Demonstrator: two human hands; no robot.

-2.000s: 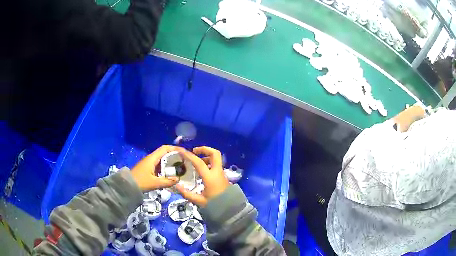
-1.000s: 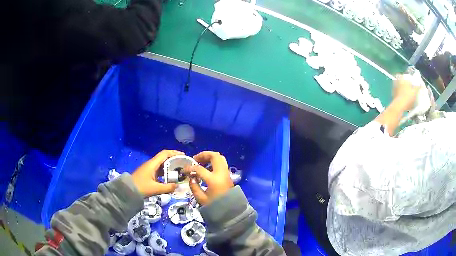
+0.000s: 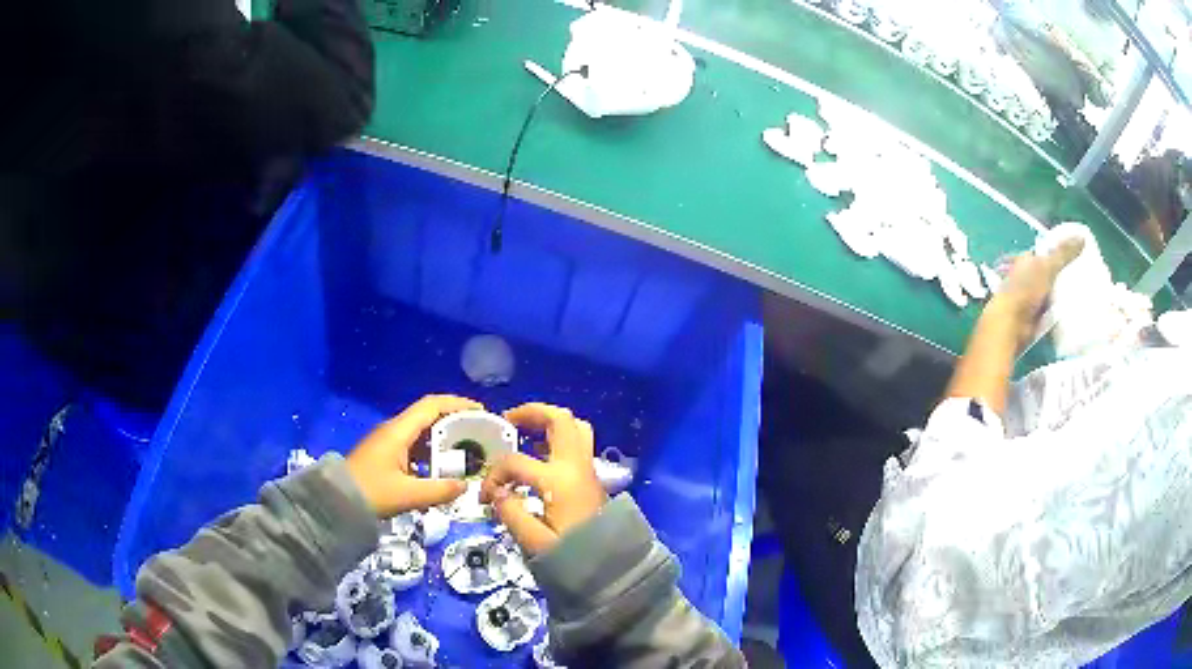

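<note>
My left hand [image 3: 408,455] grips the left side of a white rounded shell [image 3: 473,431], held over a blue bin [image 3: 752,431]. The shell's hollow inside, with a dark round opening, faces me. My right hand [image 3: 554,476] is on the shell's right side, with thumb and fingertips pinched at its front opening; a small part between them is too blurred to tell. Several white camera heads [image 3: 507,617] with dark round centres lie heaped in the bin below my hands.
A white camera body [image 3: 630,63] lies on the green bench [image 3: 712,170], its black cable hanging over the bin's far edge. Loose white cover pieces [image 3: 889,196] lie further right. A person in a white patterned garment [image 3: 1033,510] sits right; a dark sleeve [image 3: 307,79] is at upper left.
My right fingers have shifted from the shell's rim to its front opening. The right-hand person's arm has reached out over the bench and holds a white piece. The dark sleeve has moved left.
</note>
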